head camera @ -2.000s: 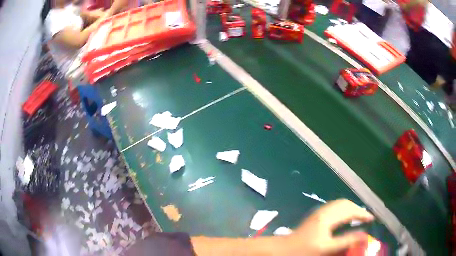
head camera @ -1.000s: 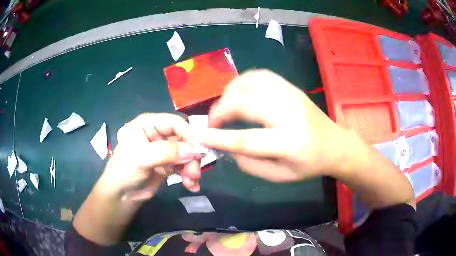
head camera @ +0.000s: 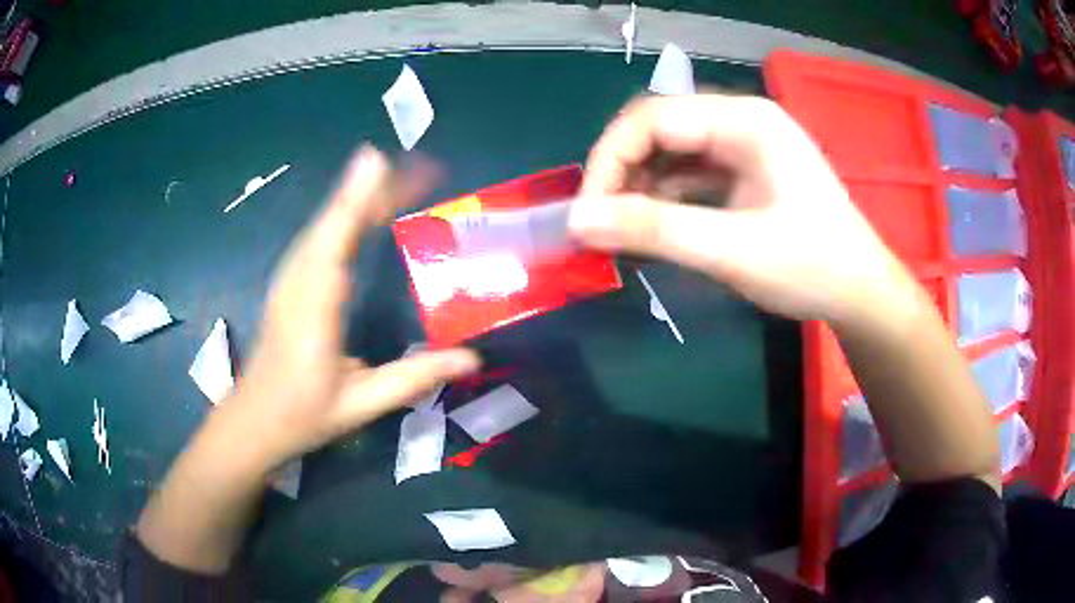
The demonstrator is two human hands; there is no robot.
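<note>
A glossy red retail box [head camera: 519, 289] with a yellow-orange patch lies at the centre, its face shining. A blurred pale, see-through strip [head camera: 513, 226] crosses its upper part. My right hand [head camera: 707, 206] is at the box's right end, thumb and fingers pinched at the end of this strip. Whether these fingers also grip the box cannot be told. My left hand [head camera: 312, 336] is blurred at the box's left, thumb and fingers spread, the thumb by the lower left corner. Part of the box's right end is hidden by my right fingers.
A red tray [head camera: 866, 194] with grey bagged devices [head camera: 984, 218] in pockets stands at the right, beside another red tray. White paper scraps [head camera: 137, 316] and thin red bits [head camera: 477, 451] lie on the green table. A grey rail [head camera: 283, 57] runs along the back; red cartons [head camera: 996, 26] show beyond.
Since the previous frame my hands have parted from the small piece they held together. My left hand has opened and moved left; my right hand has moved up to the box. The box face now looks shinier.
</note>
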